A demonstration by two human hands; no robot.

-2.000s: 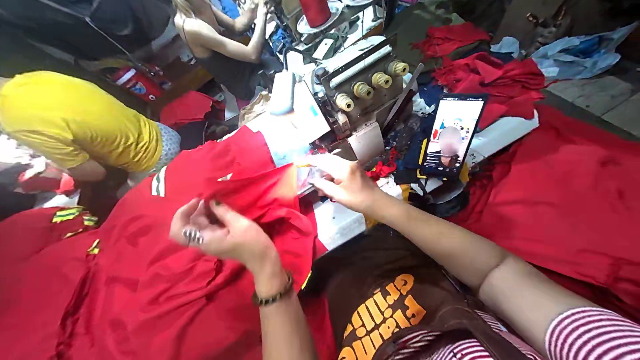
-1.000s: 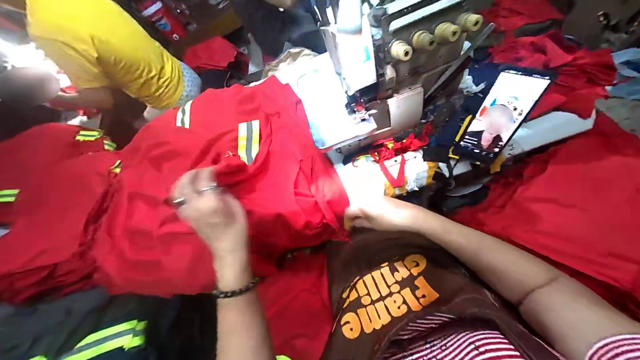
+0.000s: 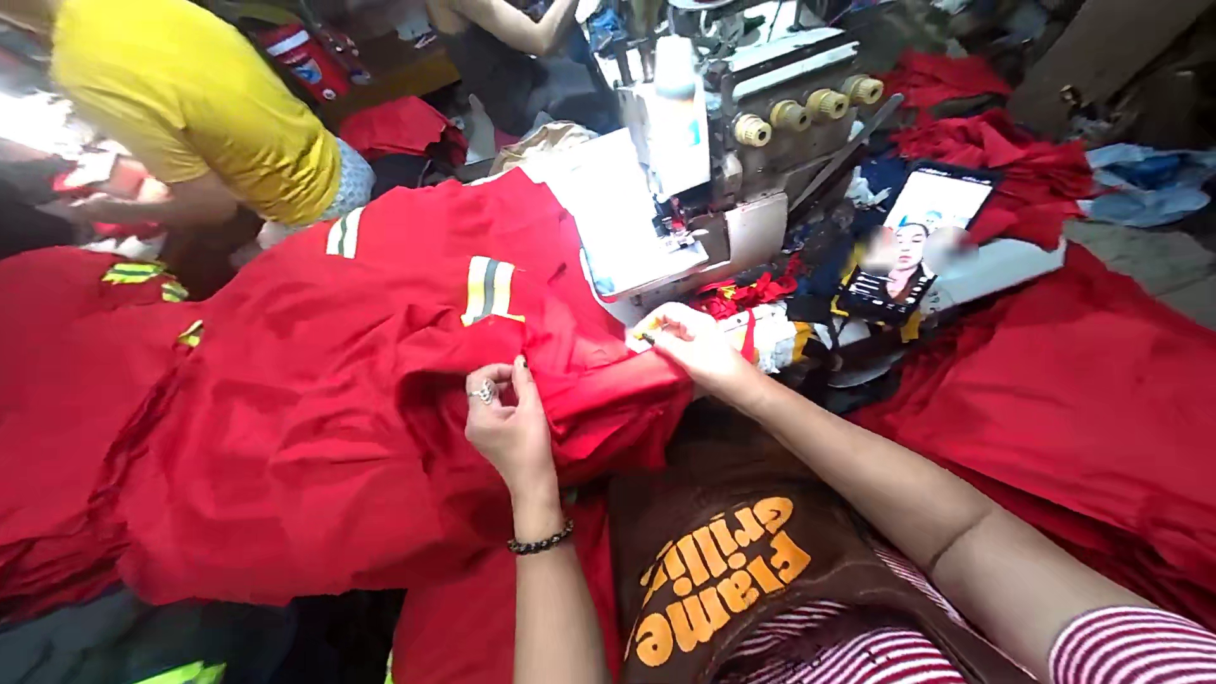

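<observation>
My left hand (image 3: 508, 418), with a ring and a beaded bracelet, pinches a fold of a red fabric garment (image 3: 323, 456) between thumb and finger. Higher and to the right, my right hand (image 3: 689, 347) grips the garment's edge at the front of an overlock-type sewing machine (image 3: 760, 180). A reflective silver-and-yellow strip (image 3: 489, 289) lies on the garment just above my left hand. The machine's needle and presser foot area (image 3: 676, 233) is beyond my right hand, with no fabric seen under it.
A smartphone (image 3: 917, 242) stands at the machine's right. Red fabric (image 3: 1054, 418) is heaped on the right, and more red garments (image 3: 66, 380) lie at far left. A person in a yellow shirt (image 3: 199, 104) bends at upper left; another person in a dark top (image 3: 532, 71) is behind the machine.
My left hand has moved right, closer to my right hand, and now pinches the cloth. The strip near it, not visible two seconds ago, shows one second ago and now.
</observation>
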